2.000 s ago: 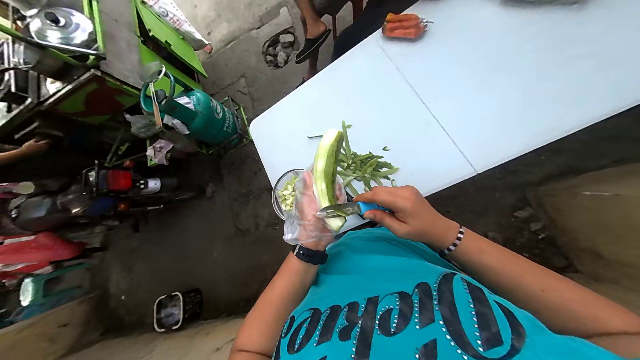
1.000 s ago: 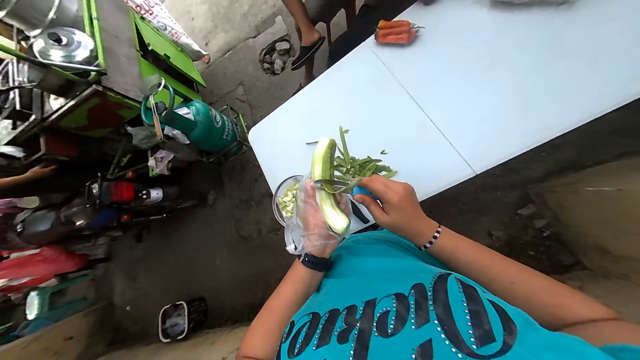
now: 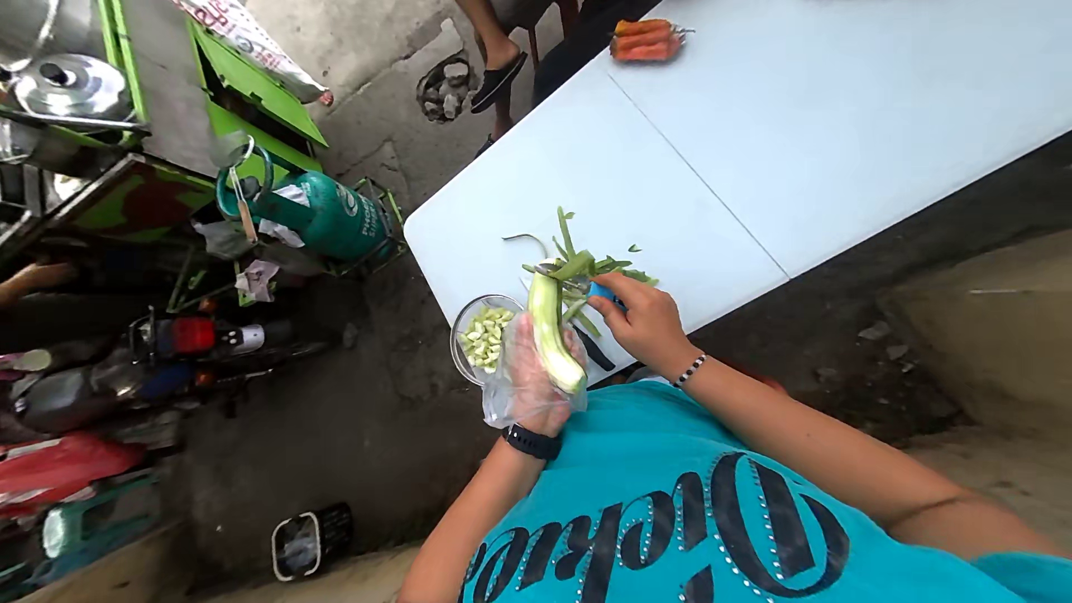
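Observation:
My left hand [image 3: 536,373], in a clear plastic glove, holds a long pale green vegetable [image 3: 548,327], mostly peeled, perhaps a gourd or cucumber. My right hand [image 3: 643,316] grips the blue handle of a peeler [image 3: 601,293], whose metal head is at the vegetable's far end with a green strip of peel beside it. Green peelings [image 3: 578,260] lie on the white table just beyond. Left of my left hand stands a clear bowl [image 3: 457,345] with cut pale green pieces [image 3: 486,337]. A black-handled utensil [image 3: 599,353], partly hidden, lies between my hands.
Orange-red carrots or peppers [image 3: 646,42] lie at the far edge of the white folding table [image 3: 729,142]. Another person's sandalled foot [image 3: 500,75] is beyond it. Left are a green gas cylinder [image 3: 335,213], a stall with pots, a motorcycle [image 3: 159,352] and a basket [image 3: 310,543] on the ground.
The peeler has moved along the vegetable from its near part to its far end. The vegetable shows more pale flesh than two seconds ago.

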